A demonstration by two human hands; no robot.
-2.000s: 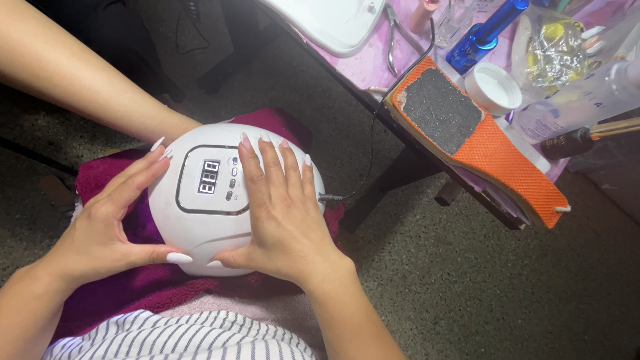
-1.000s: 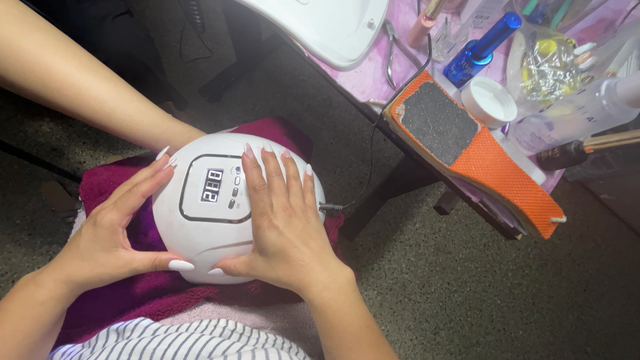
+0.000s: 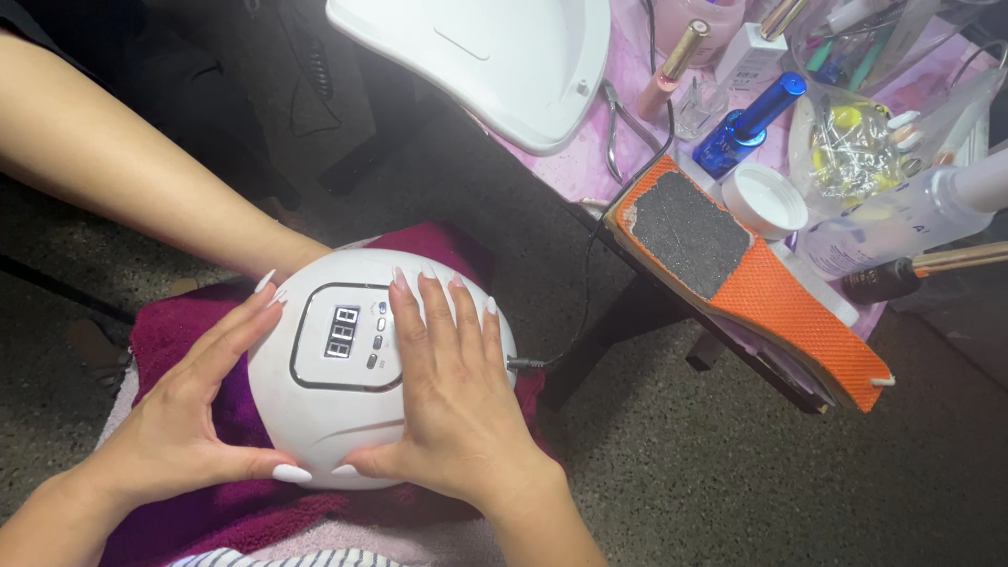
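A white nail-curing lamp with a lit display rests on a maroon towel over the lap. My left hand holds its left side, fingertips at the upper left and thumb at the near edge. Spread over the lamp's right side lies my right hand, thumb toward the near edge. Another person's forearm reaches in from the upper left; the hand is hidden behind and inside the lamp. A black cord plugs into the lamp's right side.
On the table at the upper right are a white plastic tray, metal nippers, a blue polish bottle, a white lid, clear bottles and bags. An orange foot file with a black abrasive pad overhangs the table edge.
The digits on the lamp's display have changed. Both hands stay in the same places on the lamp, and the other person's forearm has not plainly moved.
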